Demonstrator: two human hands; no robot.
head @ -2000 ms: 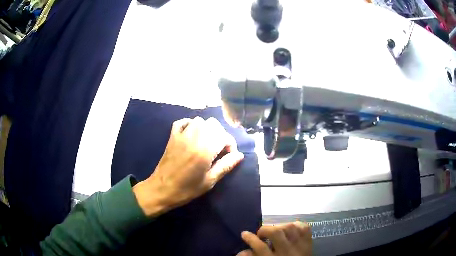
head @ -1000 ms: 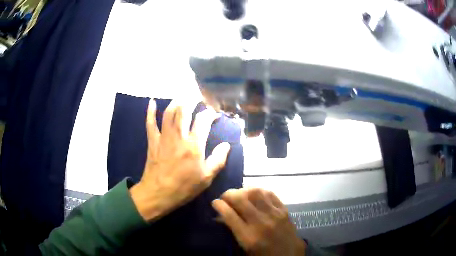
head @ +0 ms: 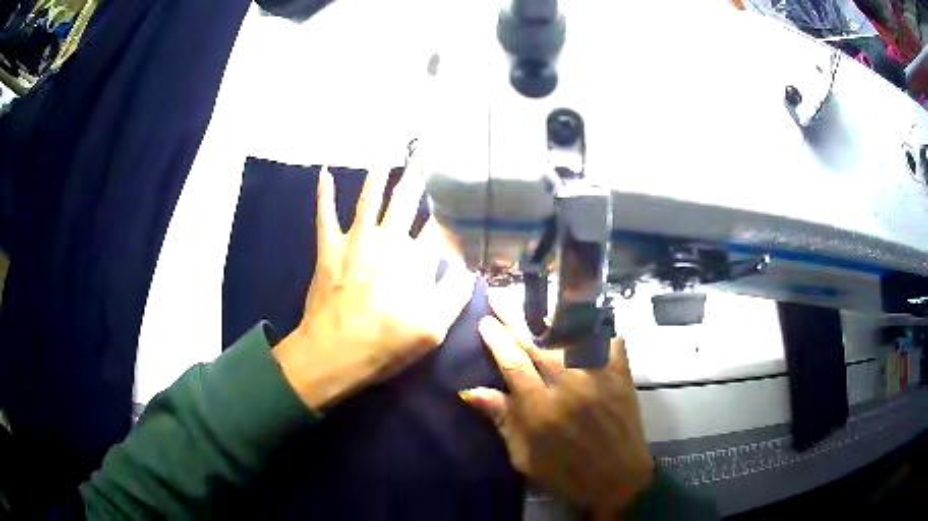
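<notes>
The navy pocket piece or facing (?) (head: 273,244) lies on the white table, its near part blurred. My left hand (head: 371,290) lies flat on it, fingers spread, thumb side close to the needle area. My right hand (head: 570,422) is at its right edge. Its index fingertip and thumb rest apart on the cloth just below the needle area, and its other fingers are partly behind the machine parts. The white machine head (head: 509,209) reaches in from the right. Presser foot and needle are lost in glare and behind fingers.
The large navy garment panel (head: 92,204) covers the far left and hangs over the edge. A dark navy strip (head: 816,371) lies at the right under the arm. The ruler tape (head: 722,465) runs along the front edge. Coloured clutter shows at the top right.
My right hand has moved up from the table's front edge to the cloth beside the needle area. My left hand has spread its fingers and flattened. The camera view has shifted.
</notes>
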